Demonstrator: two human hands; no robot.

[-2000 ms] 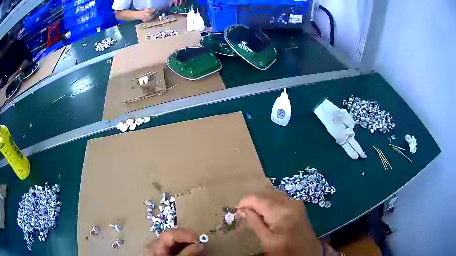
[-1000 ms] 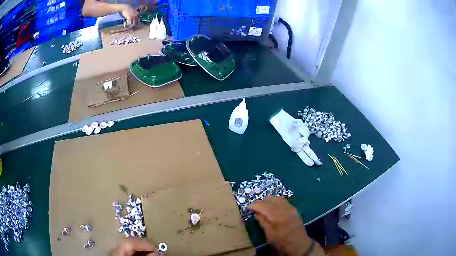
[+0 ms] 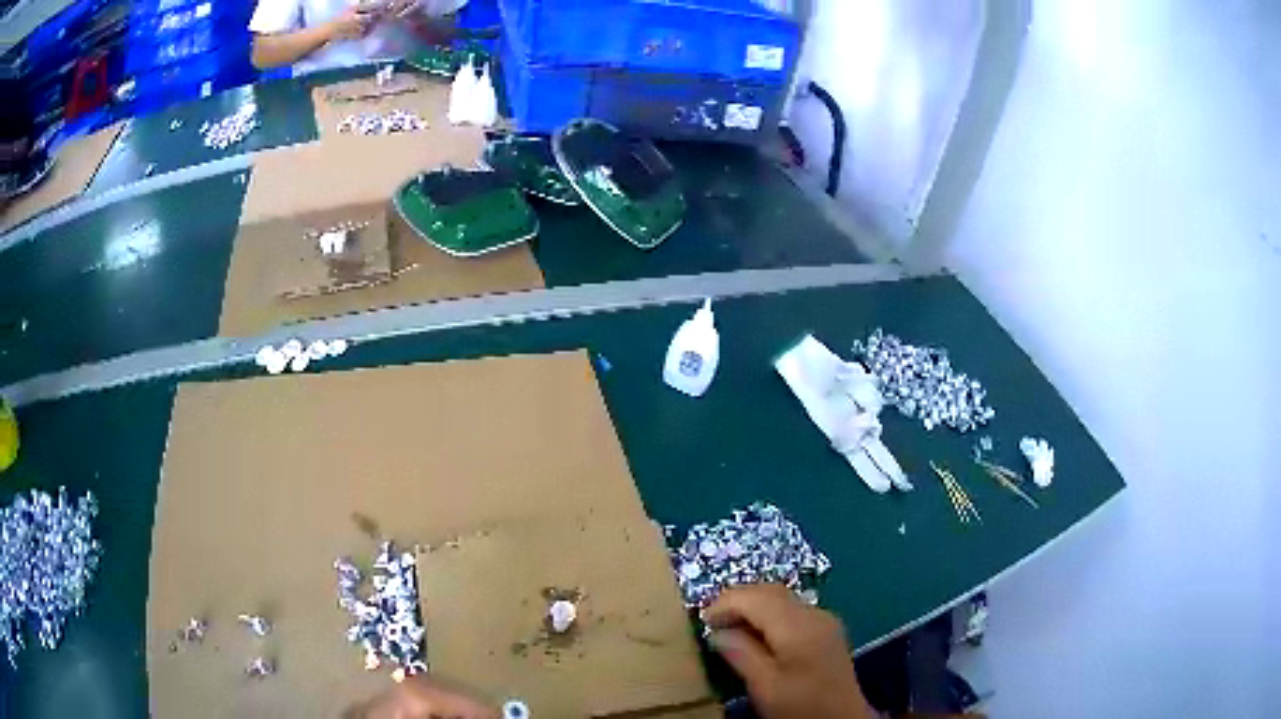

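My left hand [image 3: 422,698] is at the bottom edge, partly cut off, with a small ring-like fitting [image 3: 516,711] at its fingertips. My right hand [image 3: 781,649] is at the near edge of the heap of small silver-white cap-like fittings [image 3: 752,548]; whether its fingertips hold one is hidden. The small cardboard pad [image 3: 485,590] lies between the hands, with the white glue spot [image 3: 563,615] ringed by brown stains. A pile of ring-like fittings [image 3: 386,604] lies along the pad's left side.
Large cardboard [image 3: 379,436] lies under the pad, with several loose joined fittings [image 3: 254,624] at left. Beyond are a glue bottle [image 3: 693,351], a white glove [image 3: 843,407], thin sticks [image 3: 955,493], spare fittings [image 3: 45,562] and a metal rail [image 3: 464,311]. A person's hands [image 3: 379,17] show opposite.
My right hand has moved from the glue spot to the right-hand heap. My left hand has dropped lower, still with the ring-like fitting. The camera view has shifted.
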